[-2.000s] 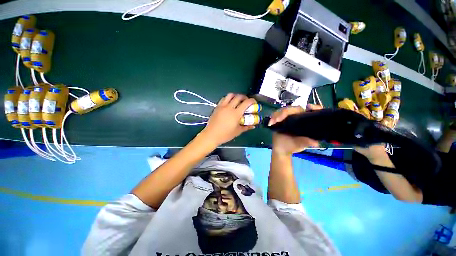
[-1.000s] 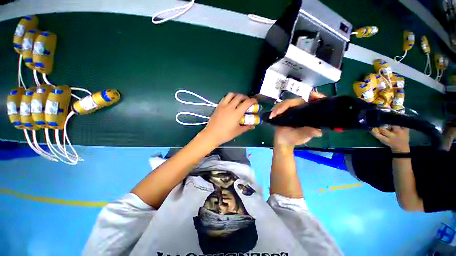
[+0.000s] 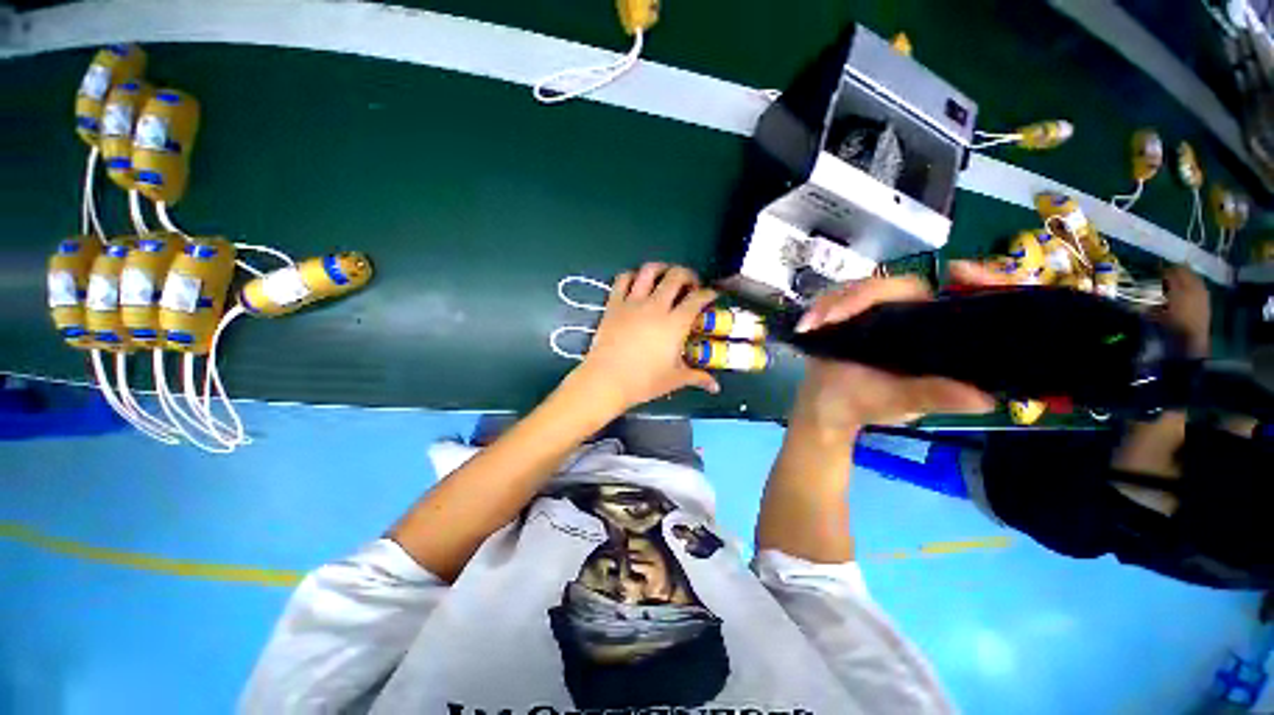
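My left hand (image 3: 647, 335) lies over two yellow housings (image 3: 729, 355) side by side on the green bench, holding them by their left part. Their white labels and right ends show, and two white loops (image 3: 583, 292) trail left from under the hand. My right hand (image 3: 873, 356) grips the black electric screwdriver (image 3: 964, 340), which lies level and points left. It is large and blurred. Its front end is just right of the housings; whether the bit touches them cannot be told.
The screw feeder (image 3: 869, 182) stands behind my right hand. Grouped yellow housings (image 3: 144, 286) with white loops lie at left. Heaped housings (image 3: 1065, 238) lie at right by another person's arm (image 3: 1185, 314). Spaced units (image 3: 1045, 134) lie beyond the pale rail (image 3: 419, 38).
The two housings now show more beyond my left hand, and their loops reach out less. The screwdriver and right hand have shifted slightly right. The neighbour's arm and the units beyond the rail have moved.
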